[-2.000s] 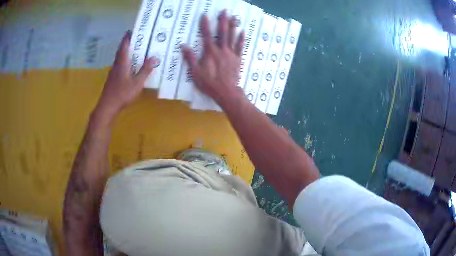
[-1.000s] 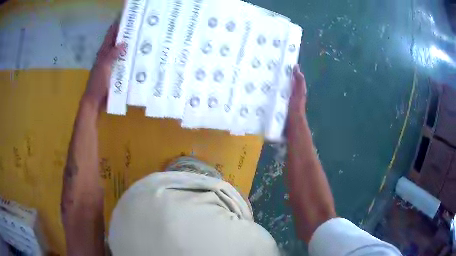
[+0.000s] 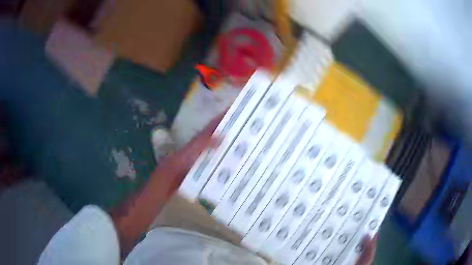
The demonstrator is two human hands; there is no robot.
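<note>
A row of several slim white sonic toothbrush boxes is held in front of me, tilted, with dark lettering and round icons on the sides. My left hand presses on the row's left end. My right hand is at the row's lower right end, with only fingers showing; the rest is hidden or cut off. The boxes sit side by side with uneven ends. The picture is blurred.
A red roll lies on a pale surface beyond the boxes, beside an orange object, perhaps the tape dispenser. A brown carton stands upper left. A yellow panel lies behind the row. Blue items are at the right.
The row of boxes has left the yellow sheet and green floor area, held between both hands. The view has turned to another area with the red roll and cartons.
</note>
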